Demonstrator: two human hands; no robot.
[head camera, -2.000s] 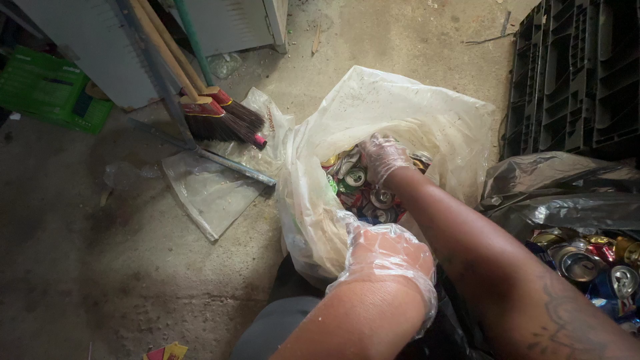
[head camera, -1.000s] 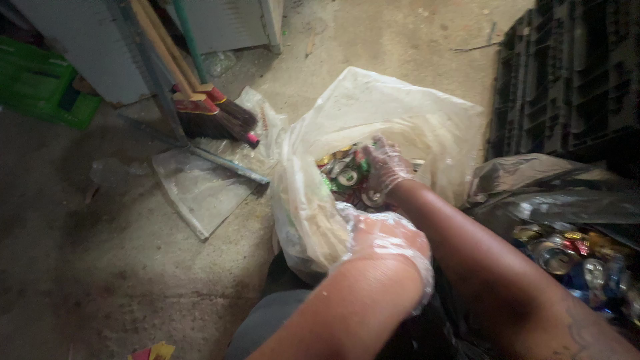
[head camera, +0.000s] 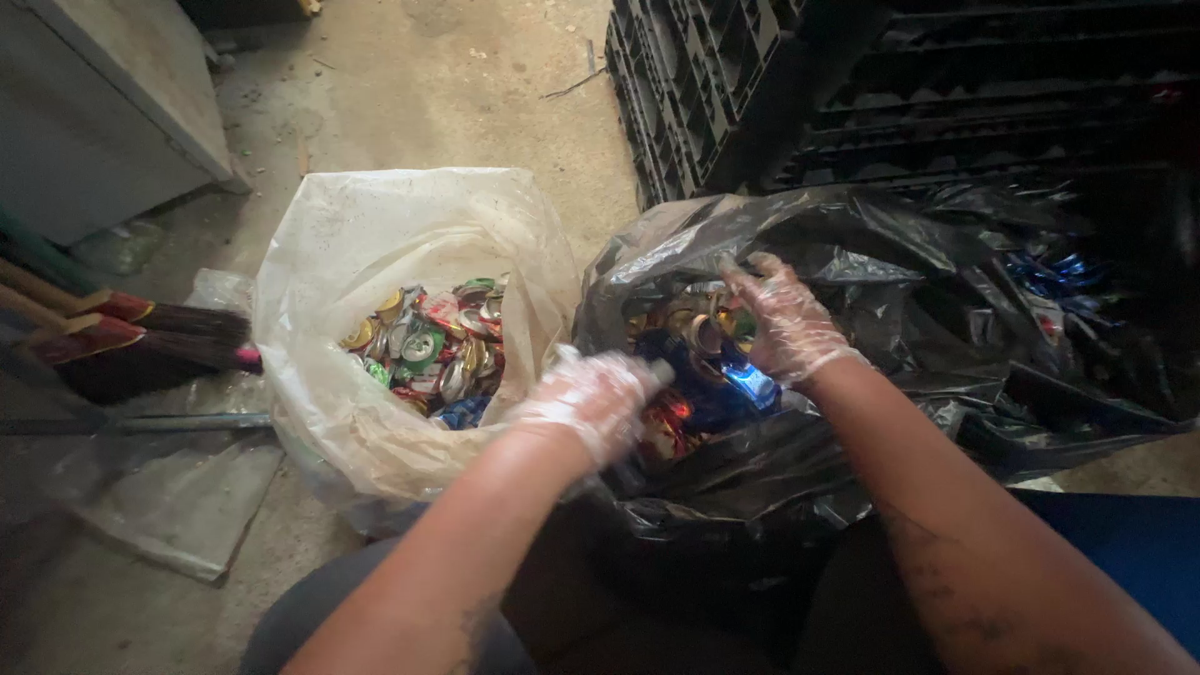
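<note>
A whitish plastic bag (head camera: 412, 211) stands open on the floor, with crushed drink cans (head camera: 427, 342) inside. To its right lies an open black plastic bag (head camera: 881, 225) holding more cans (head camera: 703, 337), some gold, blue and red. My left hand (head camera: 600, 398), in a clear plastic glove and blurred, is over the left edge of the black bag's mouth; its fingers point right, and whether it holds anything cannot be told. Gloved the same way, my right hand (head camera: 783, 319) is at the black bag's opening, fingers apart above the cans, with nothing seen in it.
Black plastic crates or pallets (head camera: 694, 94) are stacked behind the black bag. Brooms (head camera: 141, 342) and a metal bar (head camera: 197, 423) lie left of the whitish bag, near a flat clear plastic sheet (head camera: 178, 506). A grey cabinet (head camera: 103, 103) stands at the upper left.
Both hands have left the whitish bag, where they were earlier, and moved right to the black bag. The view has shifted right.
</note>
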